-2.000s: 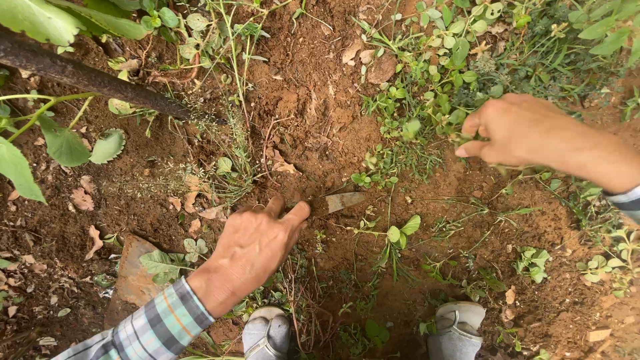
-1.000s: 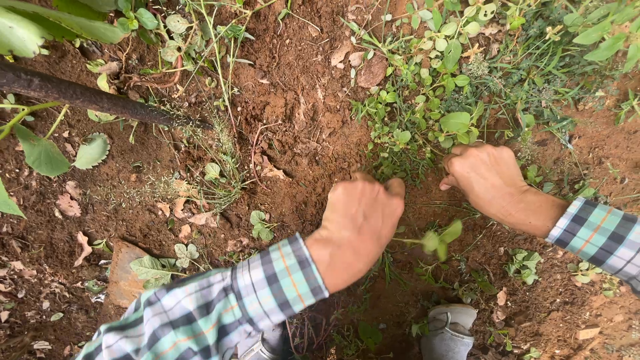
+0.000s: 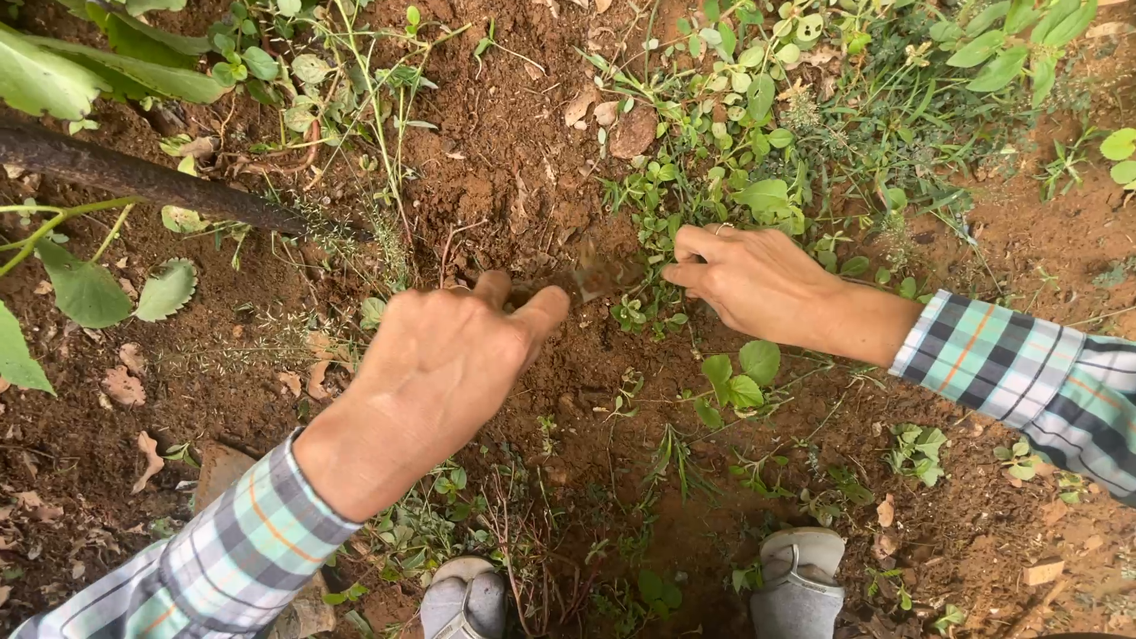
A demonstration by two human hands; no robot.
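Note:
My left hand [image 3: 453, 364] is closed around a small hand tool, its handle mostly hidden by the fingers. The tool's metal blade [image 3: 603, 277], blurred, points right across the reddish soil toward the low weeds [image 3: 657, 213]. Just right of the blade, my right hand [image 3: 754, 275] reaches into the weeds' lower edge with thumb and forefinger close together. Whether a stem is between those fingertips cannot be made out. A broad-leaved seedling [image 3: 738, 382] stands just below the right hand.
A dark rod or branch [image 3: 160, 186] slants in from the left, beneath large green leaves [image 3: 53, 75]. A flat slab [image 3: 222, 475] lies partly under the left sleeve. My shoes [image 3: 799, 586] are at the bottom, near dry stems [image 3: 515, 550]. A stone [image 3: 633, 131] lies above the blade.
Since one second ago my left hand has drawn back to the left, and the blade shows again. My right hand has moved left along the weeds; two seconds ago it was farther right.

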